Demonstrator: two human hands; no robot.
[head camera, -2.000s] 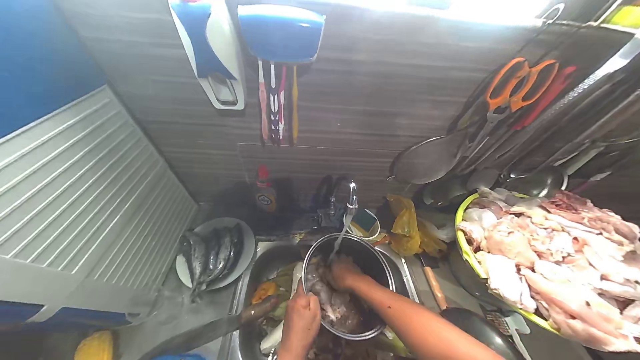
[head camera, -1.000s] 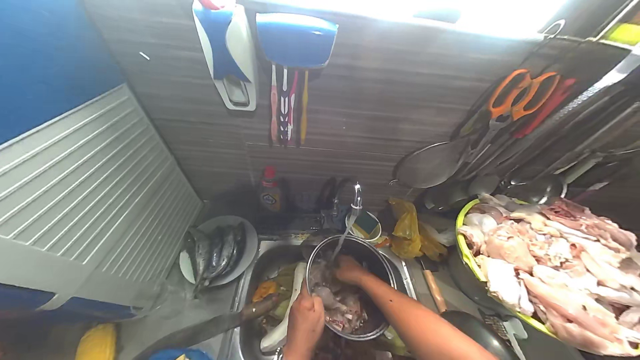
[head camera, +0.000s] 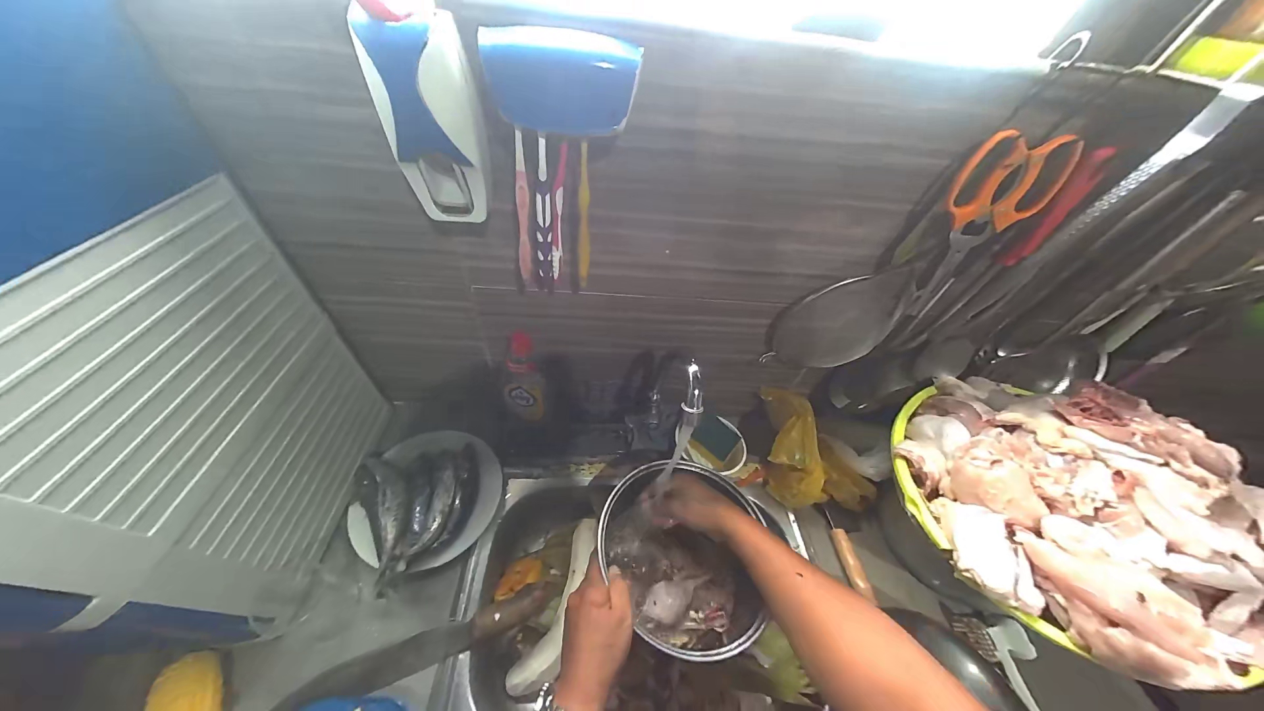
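A round metal pot (head camera: 681, 650) is held over the sink, tilted, with wet pieces of raw meat or fish (head camera: 686, 597) in murky water. My left hand (head camera: 597, 622) grips its left rim, thumb over the edge. My right hand (head camera: 696, 506) is inside the pot near the back, fingers bent and partly hidden by water; whether they hold a piece is unclear. Water runs from the faucet (head camera: 693, 387) into the pot beside my right hand. Beneath the pot, the sink (head camera: 484, 563) holds a long pale vegetable (head camera: 553, 642) and other scraps.
A plate (head camera: 489, 494) of whole fish (head camera: 425, 504) stands left of the sink. At right, a large basin (head camera: 913, 494) is heaped with raw chicken pieces (head camera: 1106, 513). A wooden-handled utensil (head camera: 851, 563), yellow plastic bag (head camera: 795, 449) and dish soap bottle (head camera: 521, 380) are near the sink. Orange-handled scissors (head camera: 973, 212) hang above.
My right hand has shifted within the pot, toward its back left, and the meat pieces there have moved. My left hand keeps its hold on the rim.
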